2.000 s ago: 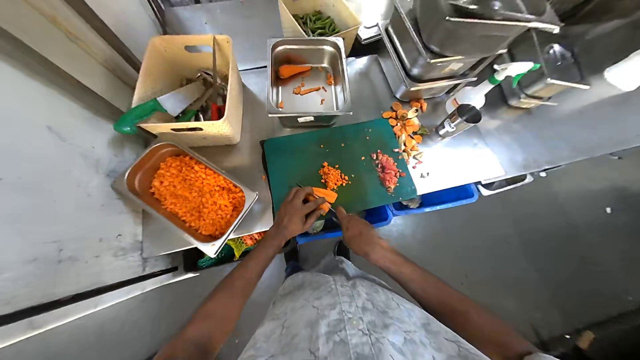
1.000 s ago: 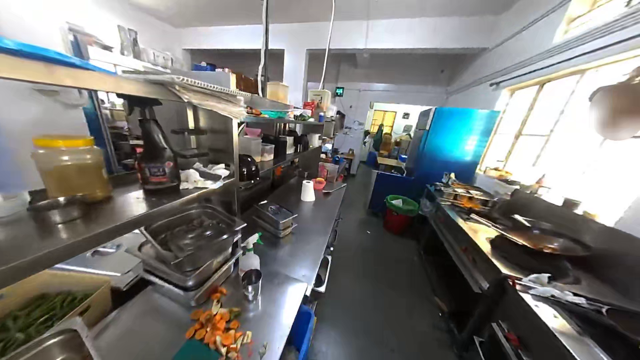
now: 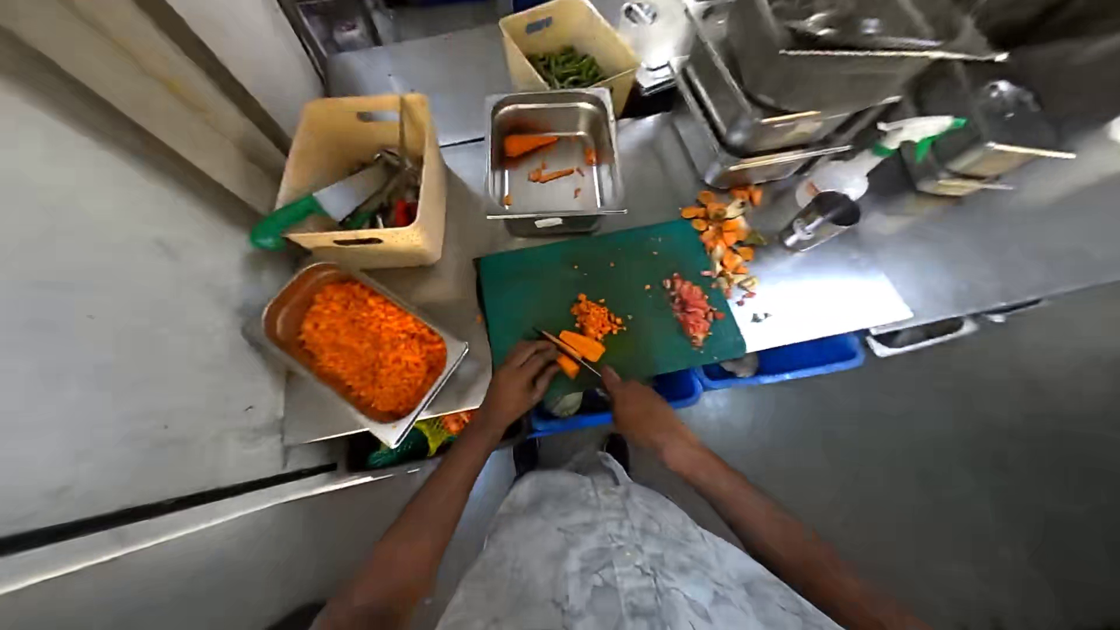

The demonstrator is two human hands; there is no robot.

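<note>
On the green cutting board (image 3: 560,271) lies a cut piece of carrot (image 3: 581,346), with a smaller orange piece (image 3: 568,366) on the near side of the knife. My right hand (image 3: 637,404) is closed around the handle end of the knife (image 3: 569,352), whose blade points up and left between the pieces. The fingers of my left hand (image 3: 523,376) rest at the blade's tip and the carrot; whether they grip it cannot be told. Diced carrot (image 3: 597,317) lies just beyond, and a heap of chopped red pieces (image 3: 691,309) sits at the board's right.
A steel pan of diced carrot (image 3: 372,350) stands left. Behind are a steel pan with carrot pieces (image 3: 553,157), a beige bin of utensils (image 3: 367,175) and a bin of green beans (image 3: 569,66). Carrot trimmings (image 3: 726,232), a steel cup (image 3: 820,220) and a spray bottle (image 3: 844,175) stand right.
The view swung up to the room, then back down to the board. The knife blade now lies between the carrot pieces, plainer to see than two seconds ago.
</note>
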